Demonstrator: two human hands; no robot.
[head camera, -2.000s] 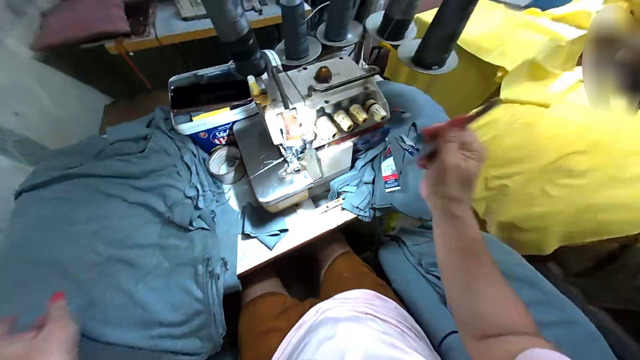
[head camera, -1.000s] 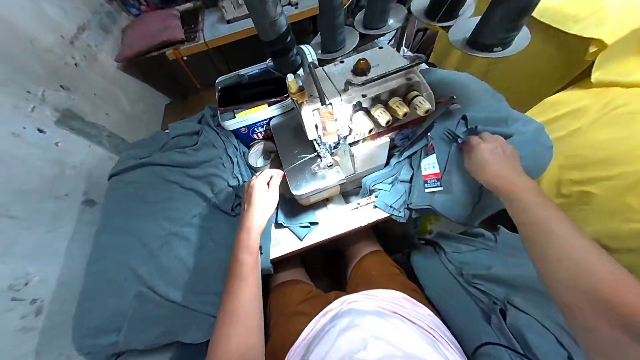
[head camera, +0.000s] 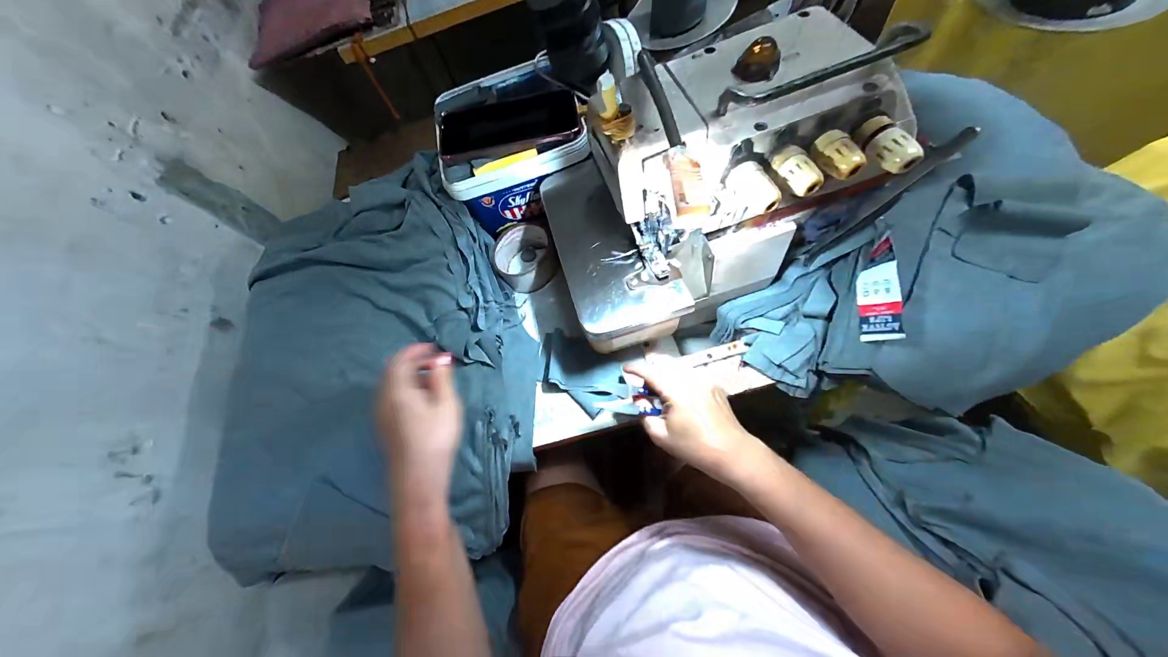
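My right hand (head camera: 689, 411) is closed around small thread snips (head camera: 646, 400) with blue on them, at the table's front edge. Their tip lies by a small piece of grey-blue fabric (head camera: 584, 370). Over the big pile of grey-blue fabric (head camera: 347, 365) is my left hand (head camera: 420, 401), blurred, fingers curled; whether it pinches anything is unclear. Behind both hands stands an overlock sewing machine (head camera: 630, 265), its lamp lighting the needle area. Right of it lies a grey-blue garment (head camera: 1013, 246) with a white, red and dark label (head camera: 881, 297).
A plastic tub (head camera: 511, 178) holding a dark flat object stands left of the machine, beside a round tin (head camera: 525, 257). A rough wall (head camera: 119, 365) bounds the left side. Yellow fabric (head camera: 1086, 401) hangs at the right, and more grey-blue fabric (head camera: 1022, 511) lies at lower right.
My right hand has moved from the garment right of the machine to the table's front edge. My left hand has left the machine's left side and is over the fabric pile. The view is closer.
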